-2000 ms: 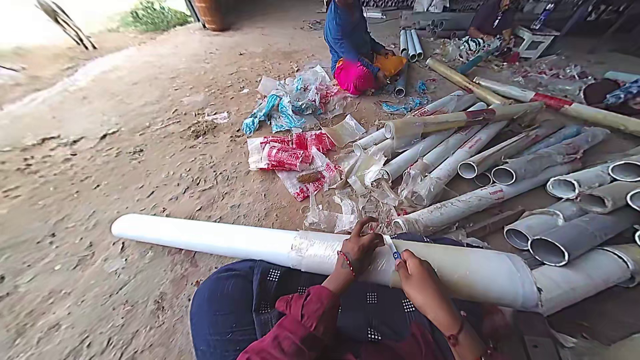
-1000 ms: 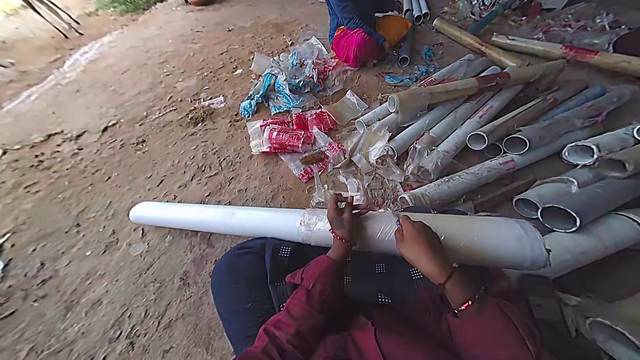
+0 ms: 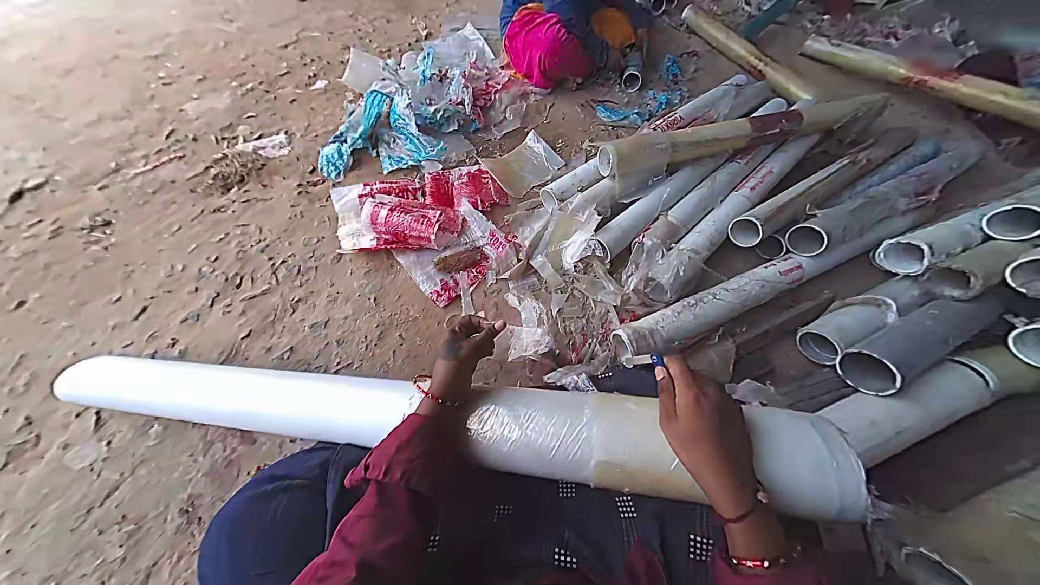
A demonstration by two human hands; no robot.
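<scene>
A long white plastic pipe (image 3: 244, 398) lies across my lap, with clear film (image 3: 528, 426) and a yellowed band of tape or film (image 3: 638, 447) around its right part. My left hand (image 3: 471, 341) is raised just beyond the pipe, its fingers pinched on a small whitish scrap of film (image 3: 466, 296). My right hand (image 3: 703, 422) rests over the pipe's right part and holds a small blade (image 3: 642, 360) with a blue part at the fingertips.
Many used pipes (image 3: 715, 301) lie piled at the right. Beyond my hands are torn clear film, red-printed plastic wrap (image 3: 414, 219) and blue-and-clear plastic scraps (image 3: 398, 122) on the dirt ground. Another person (image 3: 561, 41) sits at the top, partly cut off.
My left hand has lifted off the pipe and moved beyond it, with a scrap in its fingers. My right hand's blade now shows clear of the wrap. The view has shifted.
</scene>
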